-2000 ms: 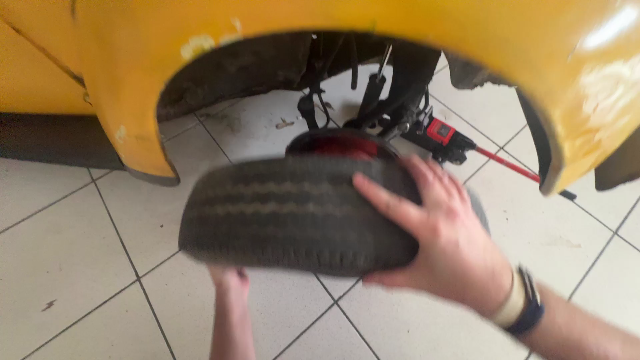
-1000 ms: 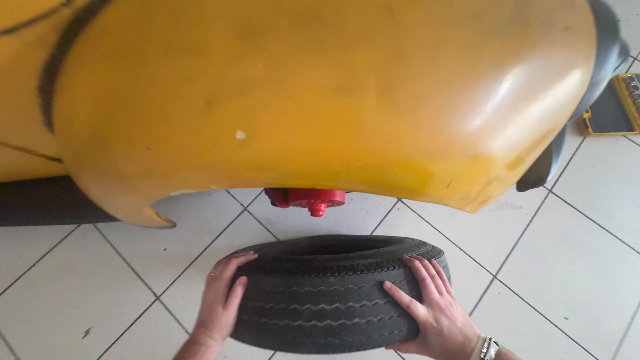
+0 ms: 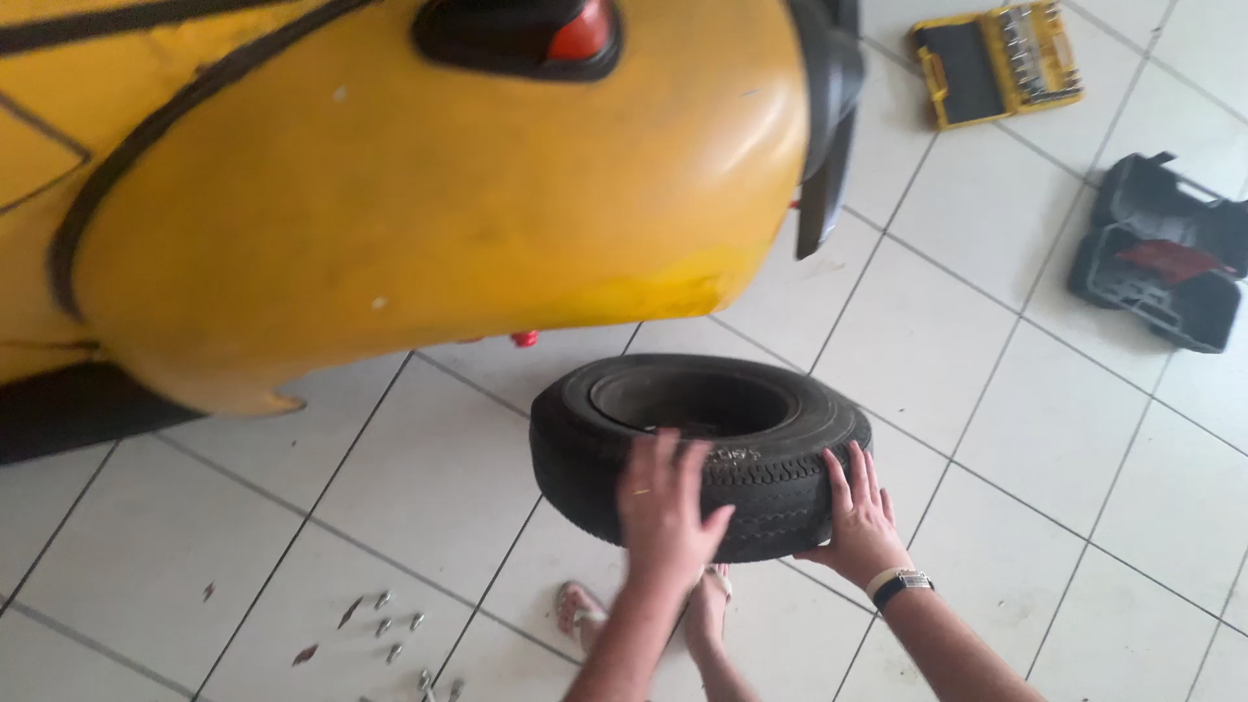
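Observation:
A black tyre on a wheel rim (image 3: pixel 575 458) stands tilted between my hands, beside the yellow fender (image 3: pixel 419 205) of a car. My left hand (image 3: pixel 668 517) is over the near side of the tread, its fingers spread and slightly blurred; whether it touches the rubber is unclear. On the right side of the tread, my right hand (image 3: pixel 863 517) rests with its fingers up along the tyre and its thumb underneath. A small red part (image 3: pixel 525 338) shows below the fender's lower edge; the rest of it is hidden behind the bodywork.
Several wheel bolts (image 3: pixel 385 624) lie on the tiled floor at lower left. An open yellow socket set case (image 3: pixel 994 63) lies at top right, with an open dark plastic case (image 3: pixel 1160 253) below it. My feet in sandals (image 3: pixel 580 609) are beneath the tyre. A black bumper (image 3: pixel 829 127) edges the fender.
The tyre has come away from beneath the wheel arch and now shows its open rim side. My left hand has moved from the tyre's left side to its near side. The view has swung right.

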